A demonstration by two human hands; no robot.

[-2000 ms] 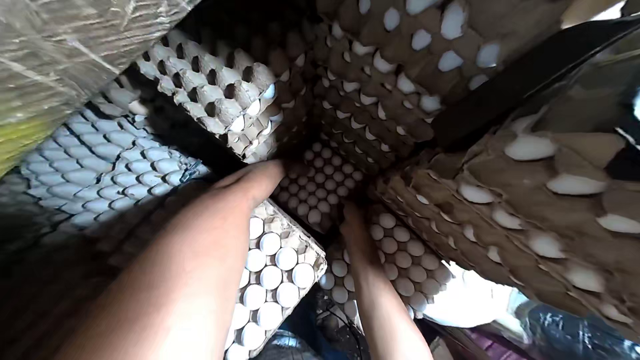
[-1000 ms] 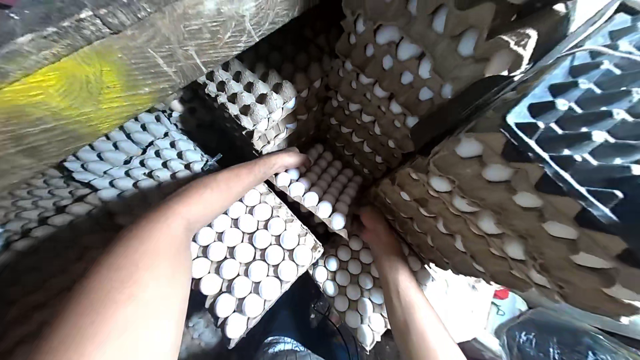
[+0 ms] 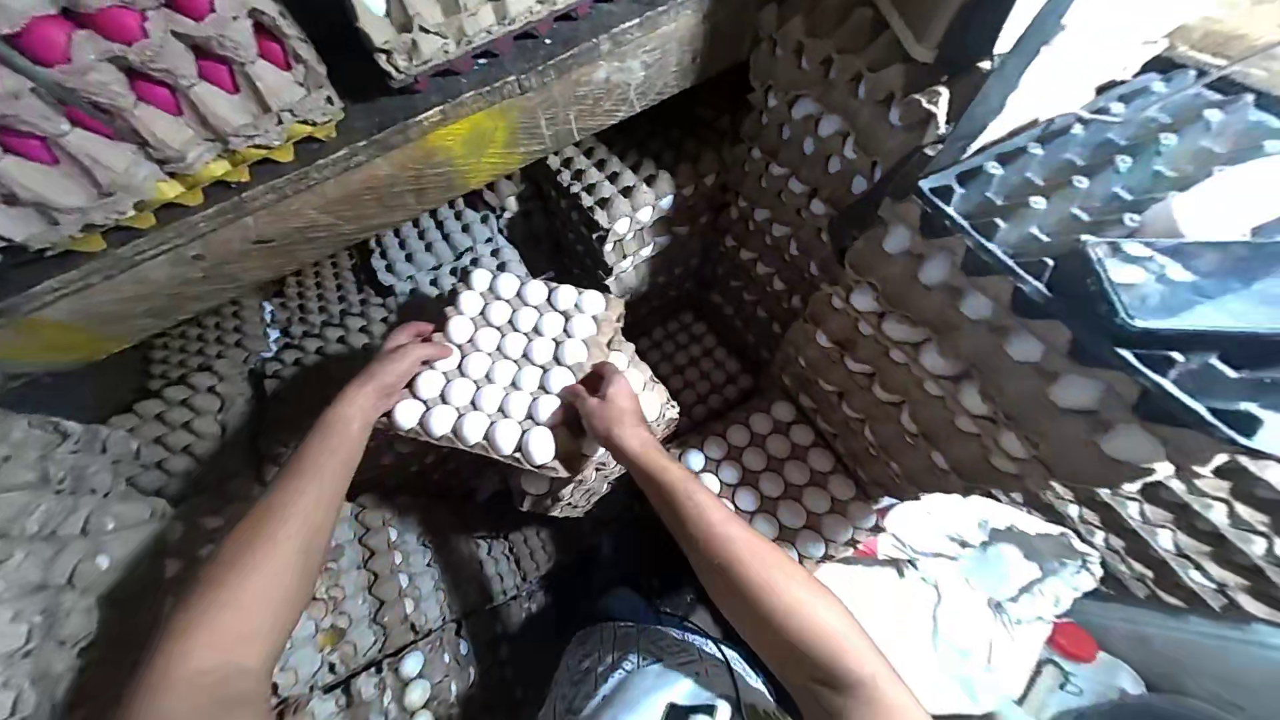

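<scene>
A cardboard egg tray full of white eggs (image 3: 515,345) is held between my two hands near the middle of the view, tilted slightly down at its right front corner. My left hand (image 3: 400,368) grips its left edge, fingers against the outer eggs. My right hand (image 3: 602,408) grips the right edge. Right under it lies a stack of egg trays (image 3: 655,400), mostly covered by the held tray. To the right and lower sits another tray of white eggs (image 3: 775,475), and a darker one (image 3: 695,360) is set deeper behind it.
A wooden beam (image 3: 370,185) with yellow paint crosses the upper left, with trays of pink eggs (image 3: 150,90) above it. Tall stacks of egg trays (image 3: 930,370) stand at right, beside a black plastic tray (image 3: 1090,170). White plastic bags (image 3: 940,600) lie at lower right.
Both hands have moved left with a tray of eggs, out of the gap between the stacks and over the stack at left. The view has swung to show more of the beam.
</scene>
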